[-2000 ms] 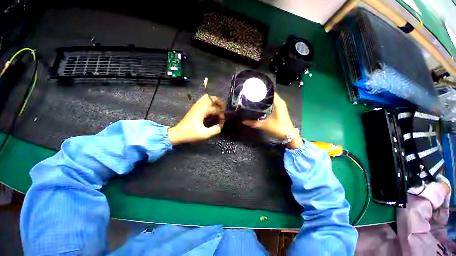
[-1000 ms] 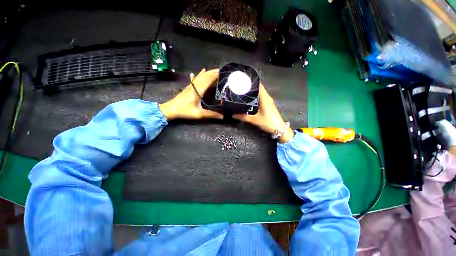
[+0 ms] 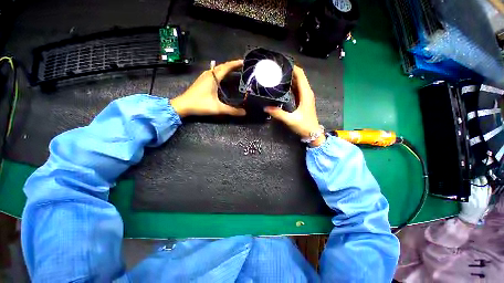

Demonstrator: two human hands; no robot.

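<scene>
A black square cooling fan (image 3: pixel 268 74) with a round white hub label faces up over the black mat (image 3: pixel 188 182). My right hand (image 3: pixel 302 110) grips its right side, thumb at the front. My left hand (image 3: pixel 207 94) is curved at its left, fingers at the fan's side, with the fan lead (image 3: pixel 215 73) and its pale plug by the fingers. Whether the left palm touches the fan is hidden. A loose pile of tiny fasteners (image 3: pixel 250 147) lies on the mat in front of the fan.
A slotted grille (image 3: pixel 99 55) with a green circuit board (image 3: pixel 169 44) lies at left. Behind are a fastener tray (image 3: pixel 243 11) and another fan (image 3: pixel 327 27). An orange electric screwdriver (image 3: pixel 367 137), black housings (image 3: pixel 445 141) and blue bags (image 3: pixel 442 63) are at right, with a person's gloved hand (image 3: pixel 476 202).
My left hand has come from the fan's front left to its side, beside the lead. The view has shifted, so the tray and second fan sit higher and the screwdriver shows more fully.
</scene>
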